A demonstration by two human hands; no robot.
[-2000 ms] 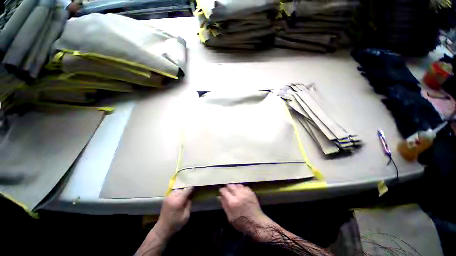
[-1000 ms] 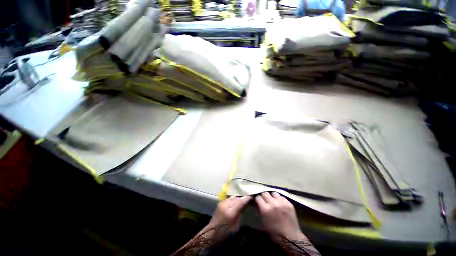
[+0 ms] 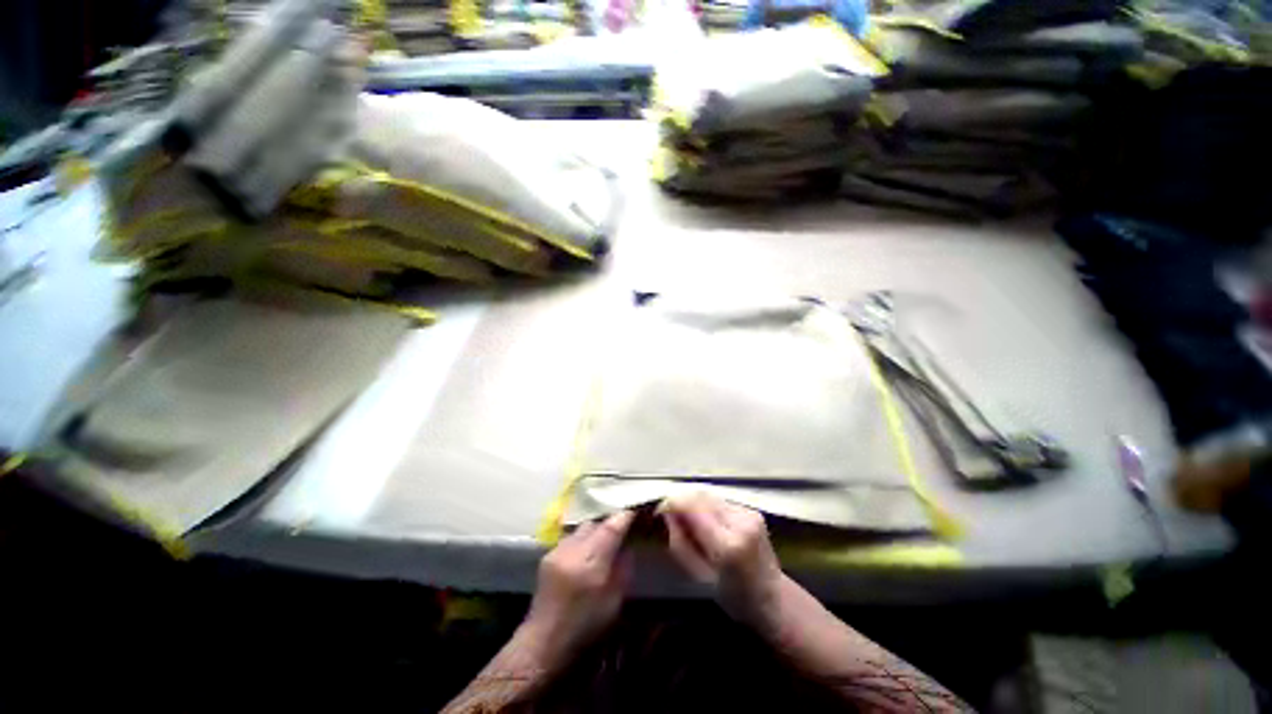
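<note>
A beige fabric panel [image 3: 746, 398] with yellow edge tape [image 3: 893, 426] along its sides lies flat before me. Its near edge is a folded band, and the left part of this hem [image 3: 781, 499] is lifted. My left hand [image 3: 586, 565] is closed on the panel's near edge, close to the left corner. My right hand [image 3: 718, 541] pinches the same edge just to the right of it. The fingertips are partly hidden by the fabric and blurred. A fanned pile of narrow strips [image 3: 949, 405] lies right of the panel.
Draped yellow-edged panels [image 3: 460, 175] are piled at the left back, with another panel [image 3: 230, 398] nearer. Folded stacks [image 3: 760, 119] stand at the far side. A pen-like tool [image 3: 1131, 467] lies near the right table edge. Dark pieces [image 3: 1144, 293] are at the right.
The view has swung right and back left. Since the oldest frame the hem's near edge has been lifted, and my hands have come closer together on it. Since the last frame they hold the same edge.
</note>
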